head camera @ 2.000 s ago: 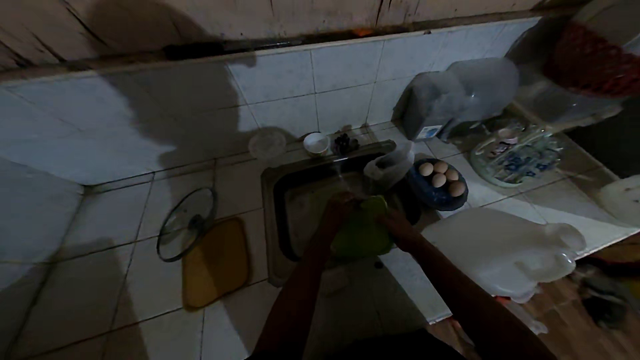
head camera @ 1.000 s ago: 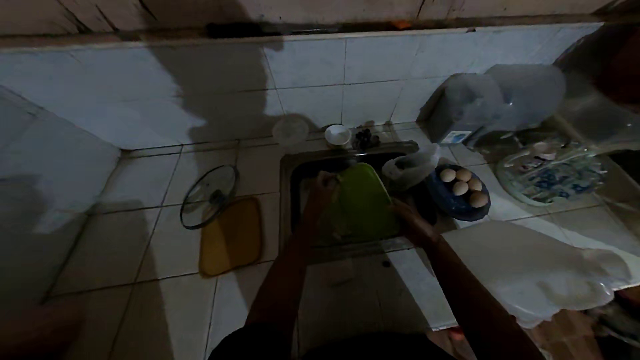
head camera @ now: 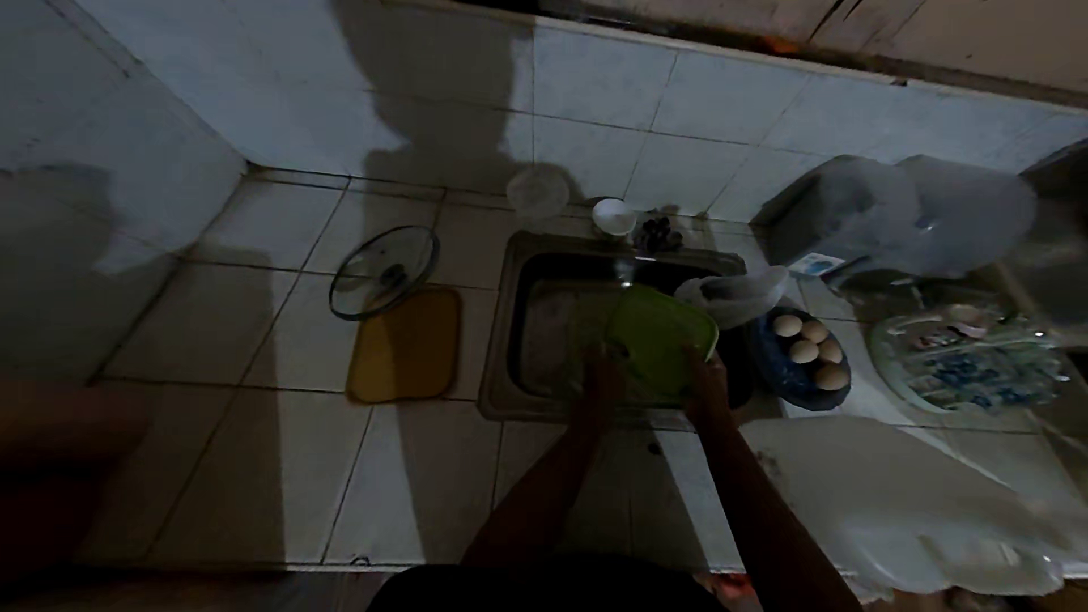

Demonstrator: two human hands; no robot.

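A green plastic lid or shallow tray (head camera: 659, 336) is tilted over the metal sink (head camera: 493, 374), under what looks like running water. My right hand (head camera: 705, 382) grips its right edge. My left hand (head camera: 602, 370) is at its lower left, dim and blurred, so its finger positions do not show. Just right of the green piece, a translucent plastic container or bag (head camera: 735, 293) rests at the sink's right side.
Left of the sink lie a yellow-brown board (head camera: 406, 348) and a glass pot lid (head camera: 361, 268). Behind it stands a white bowl (head camera: 614, 218). To the right are a blue bowl of eggs (head camera: 778, 382), a glass-like tray (head camera: 901, 382) and large translucent plastic jugs (head camera: 892, 493).
My left hand has moved from the upper left edge of the green piece to its lower left. The view has shifted.
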